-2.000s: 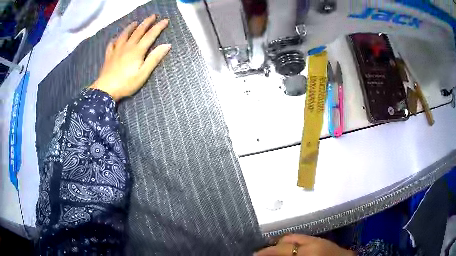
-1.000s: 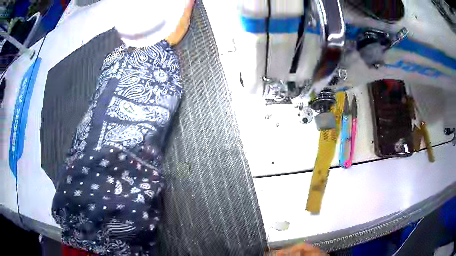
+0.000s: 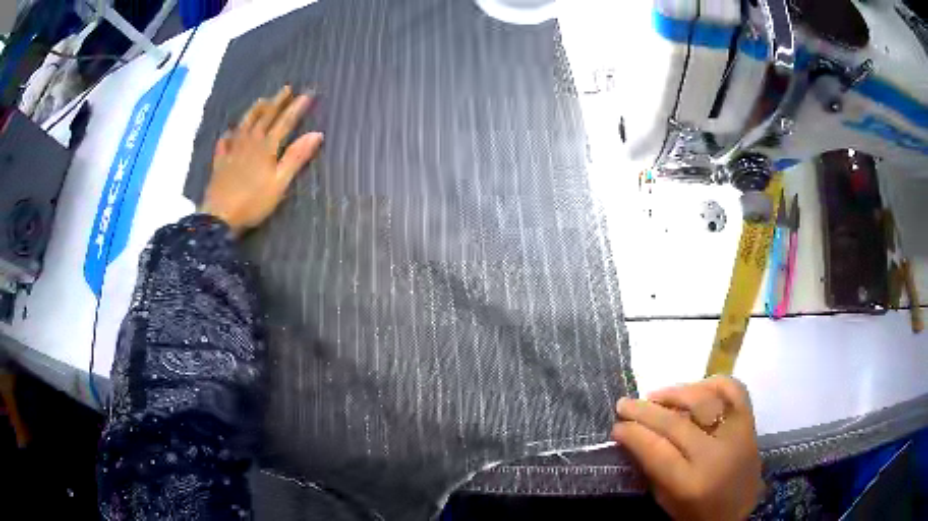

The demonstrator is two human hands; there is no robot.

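Note:
The grey striped garment panel (image 3: 438, 214) lies spread on the white table left of the sewing machine, its lower part reaching the front edge, where its curved edge shows. My left hand (image 3: 259, 163) rests palm down on the panel's upper left, fingers apart, holding nothing. My right hand (image 3: 692, 438) pinches the panel's lower right corner between thumb and fingers at the table's front edge. The panel's right edge runs straight up, left of the needle area (image 3: 692, 158).
The yellow strip (image 3: 745, 285) lies right of the panel, its lower end touching or behind my right hand. Thread snips (image 3: 781, 265), a phone (image 3: 853, 234) and a thin tan stick (image 3: 906, 290) are further right. The measuring tape (image 3: 570, 478) runs along the front edge. A grey device stands far left.
The view has shifted left. The panel now lies wider and more of it shows. My left hand has come back down from the top, and my right hand has risen into view with the panel's corner.

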